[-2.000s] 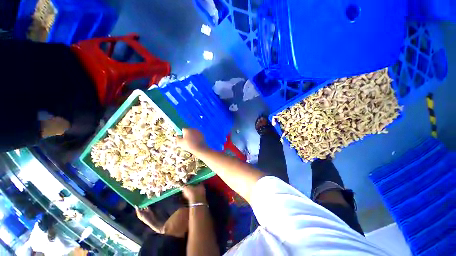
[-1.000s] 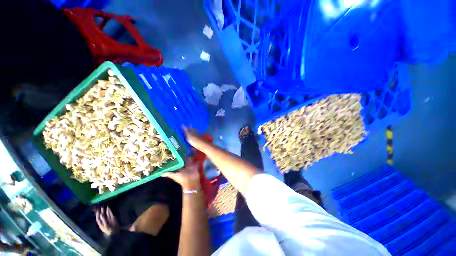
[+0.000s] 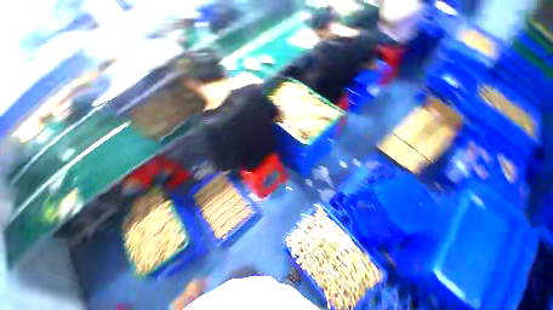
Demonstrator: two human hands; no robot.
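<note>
The frame is blurred. A blue crate heaped with beige moulded parts lies nearest in front of me at the bottom centre. A green-rimmed tray of beige parts sits on blue crates beside a seated worker. Two more containers of beige parts stand on the floor at the left, one green-rimmed and one blue. A blurred skin-coloured patch shows at the bottom edge beside my white top; it may be part of my left arm or hand. My right hand is not in view.
Workers in dark tops sit along a green bench at the upper left. A red stool stands by the nearer worker. A brown cardboard box, a large blue tray and stacked blue crates are at the right. White scraps lie on the floor.
The view has swung up and widened to the bench and workers. My hands have left the green tray; a similar tray now sits on blue crates beside the worker.
</note>
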